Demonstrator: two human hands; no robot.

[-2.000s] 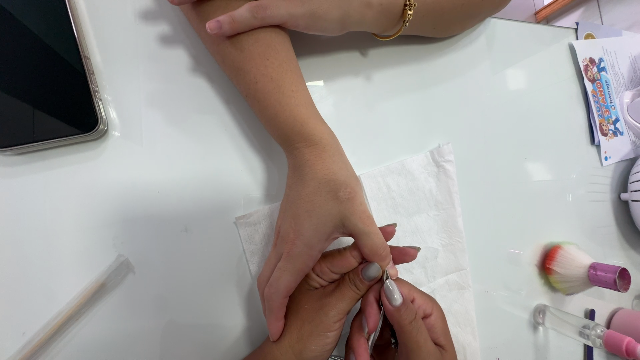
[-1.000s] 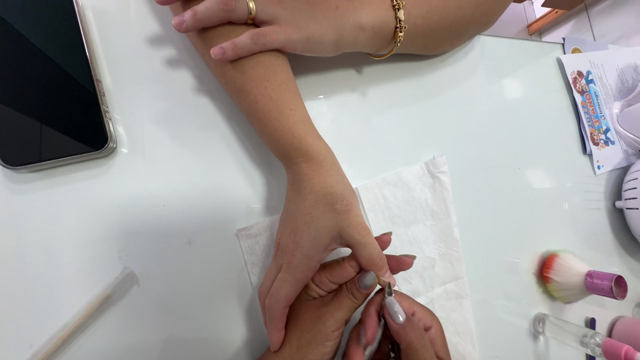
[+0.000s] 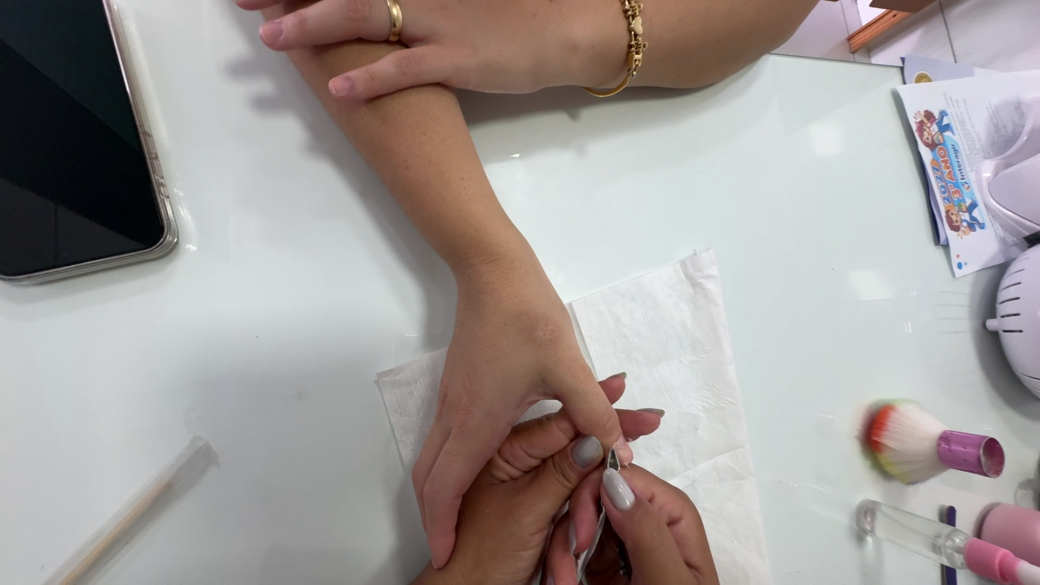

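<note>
My left hand (image 3: 520, 496) holds the thumb of another person's hand (image 3: 504, 349), its fingers under the thumb and its own thumb beside it. In my right hand (image 3: 650, 520) is a metal cuticle nipper (image 3: 613, 459), its tip at the edge of the held thumb's nail. My fingers cover most of its handles. A white paper towel (image 3: 666, 333) lies under the hands on the white glossy table. The person's other hand (image 3: 487, 41), with a gold ring and bracelet, rests across the forearm.
A smartphone (image 3: 73, 138) lies at upper left, a wooden stick in a clear sleeve (image 3: 138, 512) at lower left. On the right are a brush with a purple handle (image 3: 934, 447), a clear bottle with a pink cap (image 3: 910, 532), printed papers (image 3: 942, 179) and a white rounded device (image 3: 1024, 317).
The person's upper hand has slid left along the forearm since the oldest frame, bringing its ring into view. My hands keep hold of the thumb and the nipper.
</note>
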